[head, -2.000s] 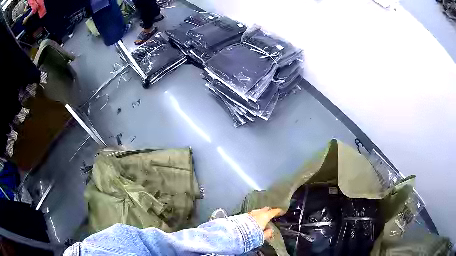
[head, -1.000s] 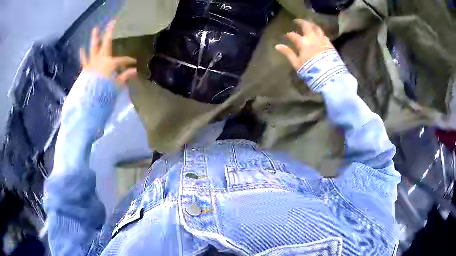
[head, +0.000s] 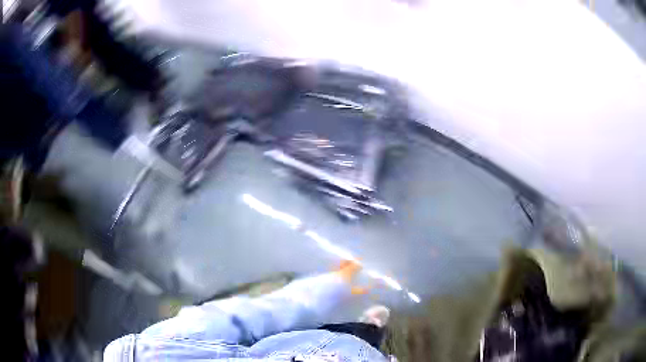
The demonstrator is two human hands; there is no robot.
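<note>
The frame is strongly motion-blurred. My left hand point(head: 352, 277), in a light denim sleeve, reaches over the floor left of the open olive sack point(head: 584, 279). Its fingers look apart and nothing shows in it. Dark plastic-wrapped garments point(head: 524, 329) show in the sack mouth at the lower right. Dark bagged garment bundles point(head: 319, 141) lie on the floor farther off. My right hand is not in view.
A long white table point(head: 510, 85) runs along the upper right. A person's dark blue clothing point(head: 42, 92) shows at upper left. Another olive sack is partly hidden behind my left sleeve. A small pale shape near my hand is unclear.
The view has swung from looking down at my chest and the sack back toward the floor bundles. My left hand is now away from the sack mouth; my right hand has left view.
</note>
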